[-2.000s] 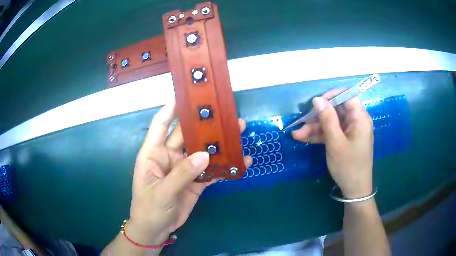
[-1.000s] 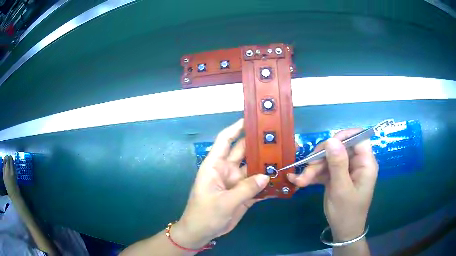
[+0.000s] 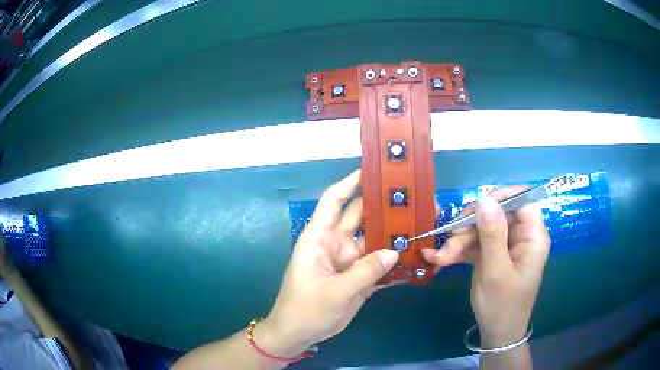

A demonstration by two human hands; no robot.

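A red-brown fixture (image 3: 379,173) stands lengthwise in front of me, with four round components in dark square seats in a row. My left hand (image 3: 329,271) grips its near end from the left, thumb on the face beside the lowest component (image 3: 399,243). My right hand (image 3: 499,253) holds thin silver tweezers (image 3: 481,214), tips touching the lowest component's edge. Whether a ring is at the tips is too small to tell. A blue ring sheet (image 3: 579,224) lies on the bench, partly hidden behind the fixture and my right hand.
A second red-brown fixture (image 3: 334,108) lies crosswise beyond, partly covered by the held one. A white strip (image 3: 217,155) crosses the green bench (image 3: 181,260). Another blue sheet (image 3: 32,237) lies at the far left, near another person's arm (image 3: 29,303).
The held fixture came down and right from its raised position. The tweezers moved from the ring sheet to the lowest component, where a ring showed at the tips a second ago. The far fixture shifted right.
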